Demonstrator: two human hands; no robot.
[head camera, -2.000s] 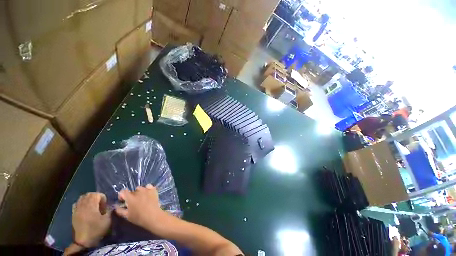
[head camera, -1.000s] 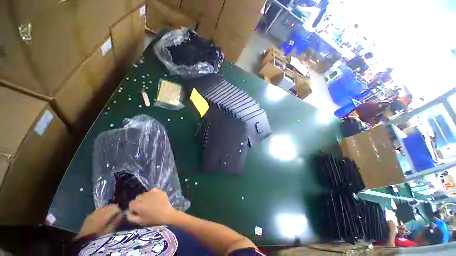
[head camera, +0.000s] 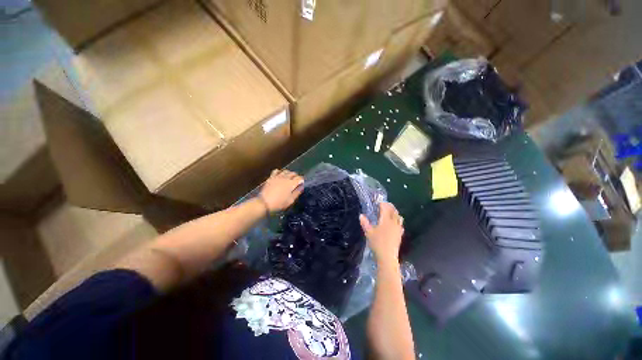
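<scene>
A clear plastic bag [head camera: 367, 195] lies open on the green table in front of me. A heap of tangled black cords or cable parts [head camera: 317, 232] shows in its wide mouth. My left hand [head camera: 282, 190] grips the bag's rim at its left side. My right hand [head camera: 384, 228] grips the rim at its right side, with the fingers bent over the film. The bag's lower part is hidden by my body.
Fanned black panels [head camera: 501, 204] lie at the right, with a yellow slip [head camera: 444, 177], a pale pad in a sleeve [head camera: 409, 147] and a small pale stick [head camera: 379, 140] beside them. Another open bag of black parts [head camera: 461, 129] stands behind. Cartons [head camera: 204, 105] line the left.
The bag was bunched, then partly opened at the near end; now its mouth is spread wide and the black cords show. My hands have moved apart. The view has turned left.
</scene>
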